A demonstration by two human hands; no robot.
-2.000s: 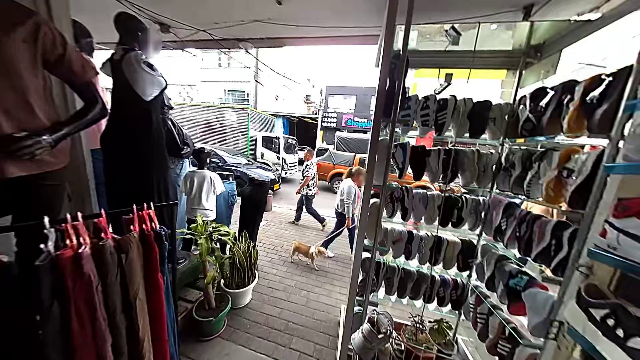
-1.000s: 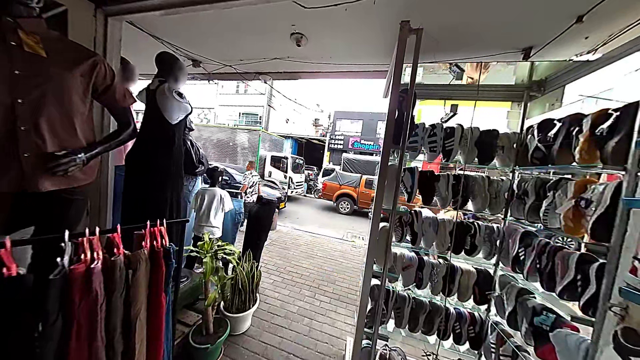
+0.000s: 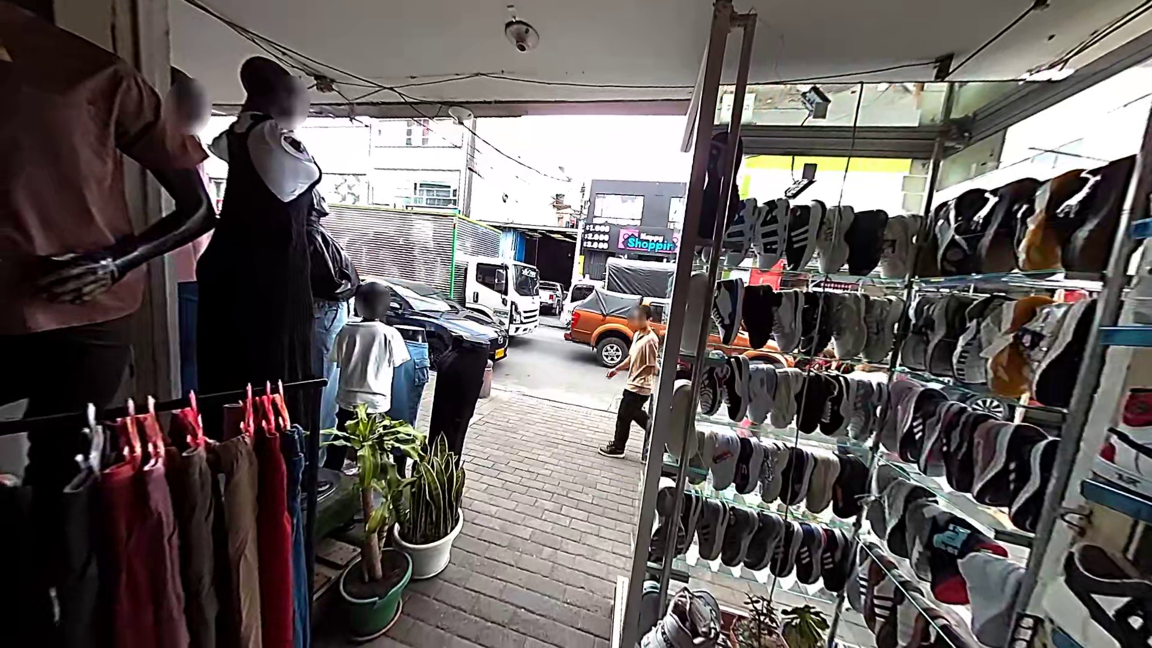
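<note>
Neither my left hand nor my right hand shows in the head view, so what they hold cannot be seen. At the lower left, trousers in red, brown and dark cloth hang by clips from a black rail. Behind them stand a mannequin in a brown shirt and a mannequin in a black dress over a white top. On the right, glass shelves in a metal frame hold rows of sneakers.
A dracaena in a green pot and a snake plant in a white pot flank the brick walkway. A person in a tan shirt is outside. An orange pickup and a white truck stand beyond.
The two walkers and the tan dog seen two seconds ago are out of view. A person in a tan shirt now appears beside the shelf frame.
</note>
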